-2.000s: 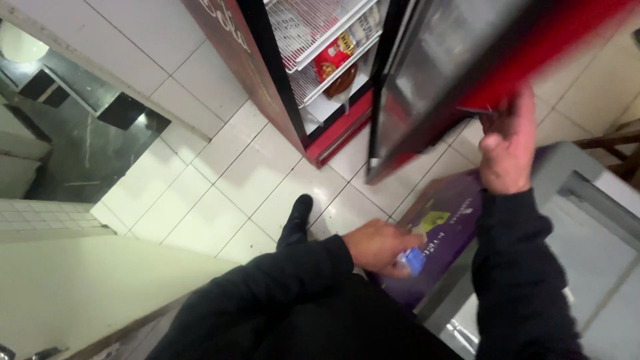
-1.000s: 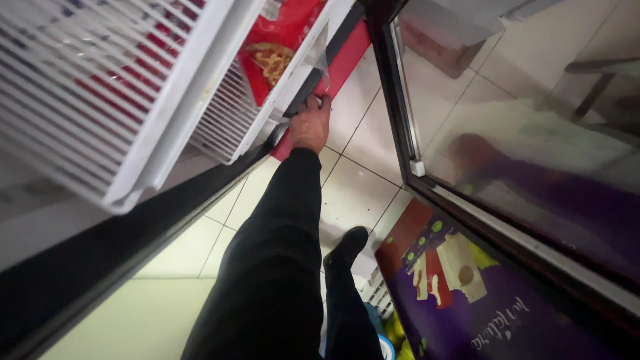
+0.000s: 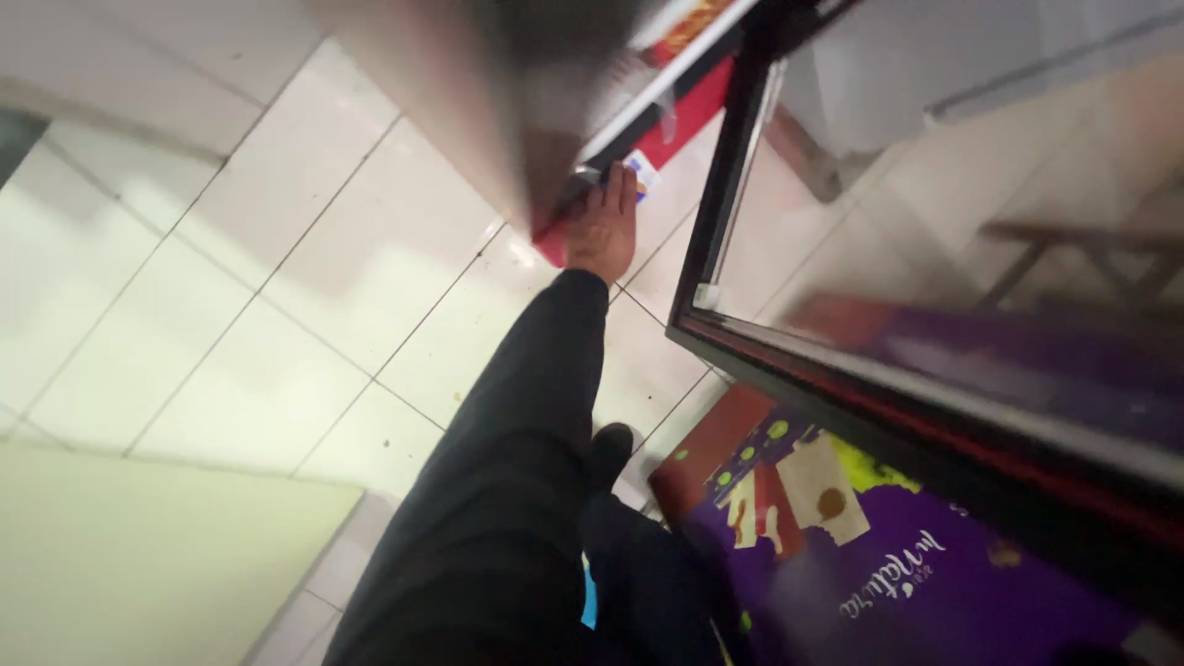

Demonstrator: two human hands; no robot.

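Observation:
My left hand (image 3: 603,227), in a black sleeve, reaches to the bottom front edge of an upright refrigerator (image 3: 680,116). Its fingers lie extended against that edge, and a small white-and-blue item (image 3: 641,176) sticks out past them; the thumb side is hidden. The open glass door (image 3: 731,203) with its dark frame stands to the right of the hand. Inside the fridge, above the hand, part of a red package (image 3: 689,32) shows on a white shelf edge. The near side of the fridge is blurred. My right hand is out of view.
A purple printed chest or cabinet (image 3: 869,555) stands at lower right, partly under the door. My dark shoe (image 3: 612,449) is on the white tiled floor (image 3: 370,277). A pale panel (image 3: 157,546) fills the lower left. A wooden stand shows through the door glass.
Two seconds ago my right hand was at the door and my left held a blue-and-white item near my body. My left hand has since reached to the fridge's bottom edge; my right has left view.

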